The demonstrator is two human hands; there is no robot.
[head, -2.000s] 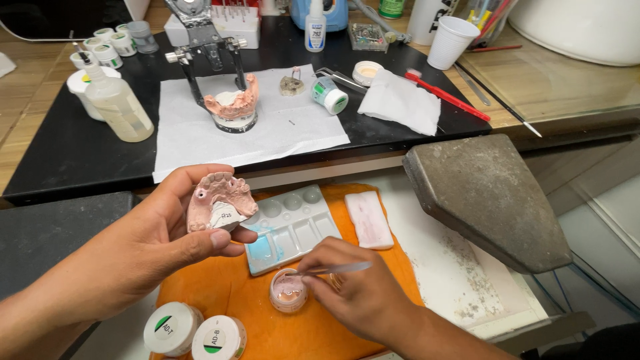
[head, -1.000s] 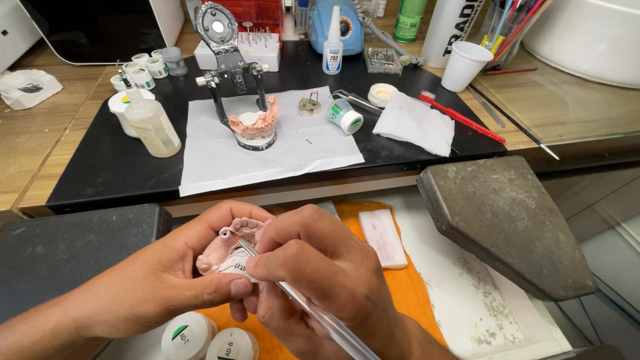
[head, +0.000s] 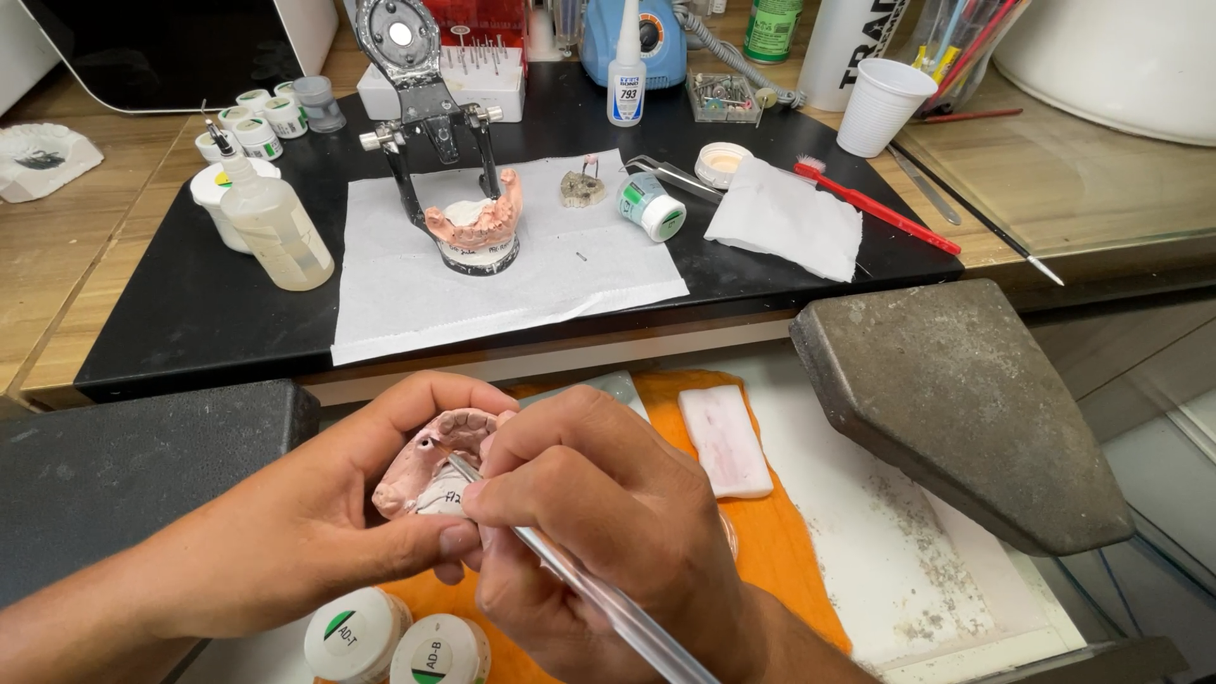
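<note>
A pink and white dental cast (head: 404,475) sits in my left hand (head: 323,518), held between thumb and fingers, its inner side facing up. My right hand (head: 608,513) pinches a thin brush-like tool with a clear handle (head: 608,598); the tool's tip lies at the cast beside a small round hole. Both hands nearly touch over an orange cloth (head: 788,560). The mixing palette (head: 617,388) is mostly covered by my right hand, as is a small glass dish (head: 729,535). Two lidded jars, one lid (head: 356,632) left and another (head: 439,655) right, stand below.
An articulator with a lower cast (head: 480,223) stands on white paper (head: 399,313). Around it are a dropper bottle (head: 275,228), a tipped jar (head: 651,207), a folded tissue (head: 784,223) and a red toothbrush (head: 879,209). Dark armrests (head: 959,408) flank the drawer; a pink-stained white block (head: 726,440) lies on the cloth.
My right hand has moved from the small dish up to the cast, bringing the tool's tip onto it. The cast has stayed in my left hand. The view has shifted somewhat.
</note>
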